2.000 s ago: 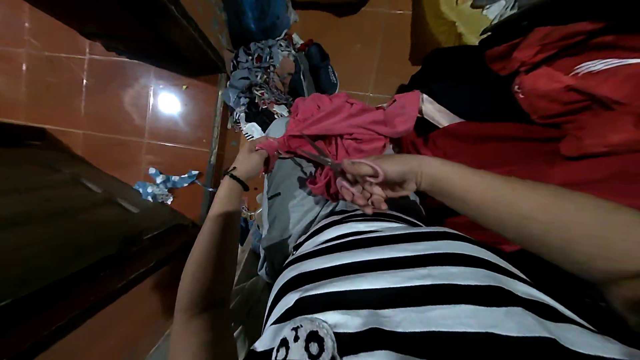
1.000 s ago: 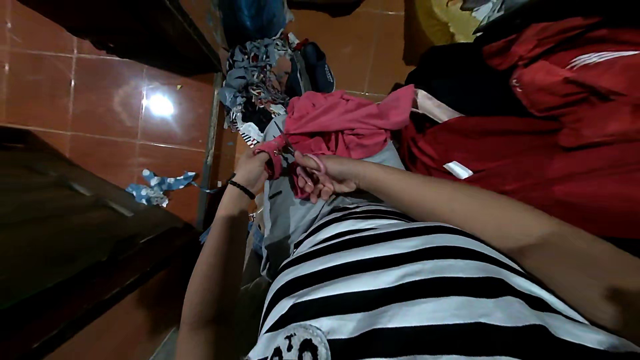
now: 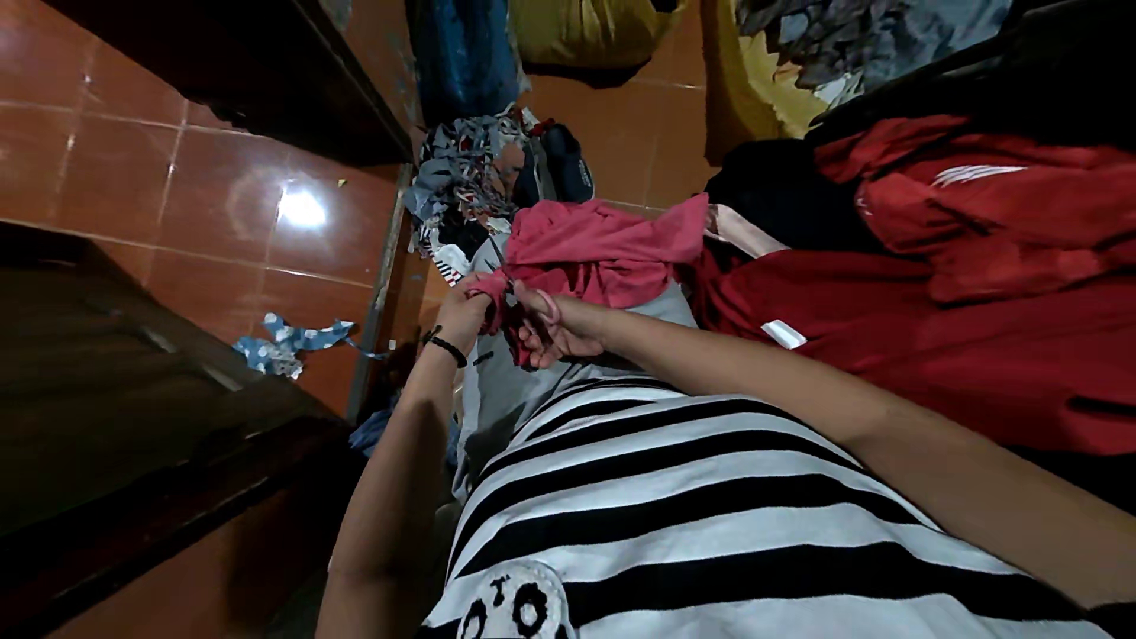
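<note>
My left hand, with a dark bracelet at the wrist, grips a bunched edge of a pink cloth. In my right hand is a pair of scissors with pink handles; the dark blades point up and left, against the cloth by my left fingers. How far the blades are apart cannot be told. The rest of the pink cloth lies over grey fabric on my lap, and a part hangs below the scissors.
Cloth scraps are heaped beyond my lap, beside dark footwear. Red garments lie at the right. A blue dotted scrap lies on the tiled floor. Yellow sacks stand at the top, dark wooden furniture at the left.
Two seconds ago the scissors lay further right, with the blades showing across the cloth; my right hand has since moved left, close to my left hand. The pink cloth remains in my left hand.
</note>
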